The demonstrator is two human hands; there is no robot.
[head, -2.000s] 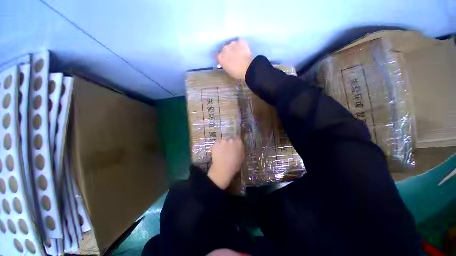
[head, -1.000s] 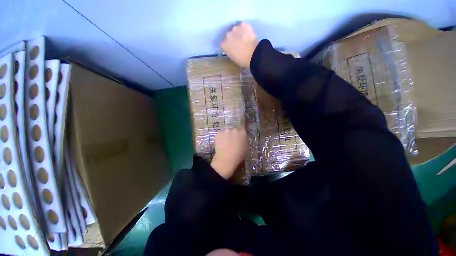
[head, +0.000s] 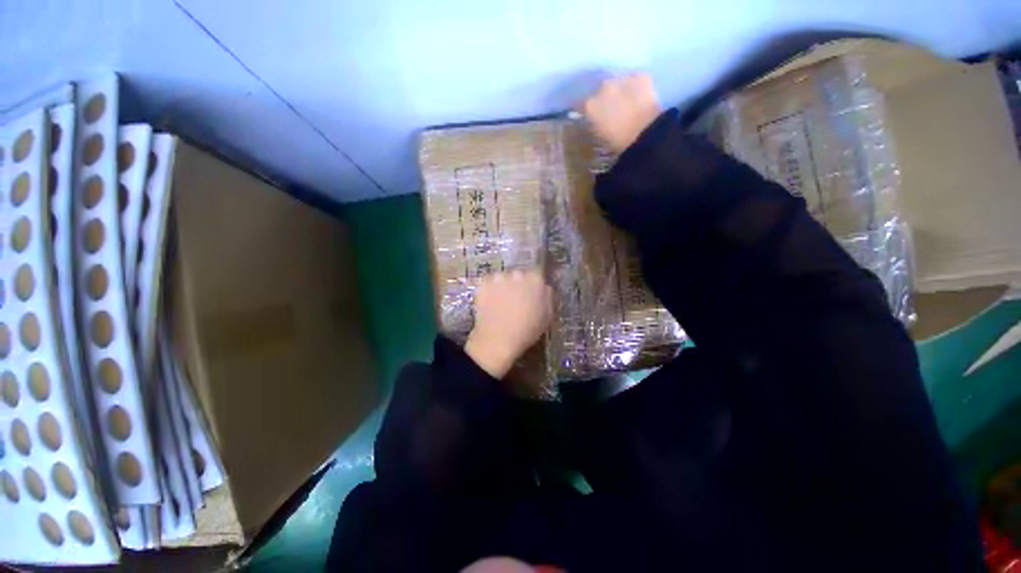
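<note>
A brown carton [head: 459, 202] wrapped in shiny, wrinkled stretch film [head: 605, 325] stands in front of me against the wall, with dark printed characters on top. My left hand [head: 512, 317] is curled on its top near the middle seam; whether it grips the film is hidden. My right hand [head: 623, 110] is closed at the carton's far edge, by the wall. A small pale tip shows at its fingers, perhaps of a utility knife [head: 577, 114]; most of it is hidden.
An open carton [head: 269, 336] on the left holds upright white foam trays [head: 103, 291] with round brown holes. On the right, another film-wrapped carton [head: 789, 146] lies beside brown cardboard flaps [head: 952, 168]. The pale blue-white wall [head: 370, 67] rises behind; the floor [head: 386, 246] is green.
My right hand has moved rightward along the carton's far edge, from near the left part to past the seam. My left hand stays on the carton top, slightly farther forward.
</note>
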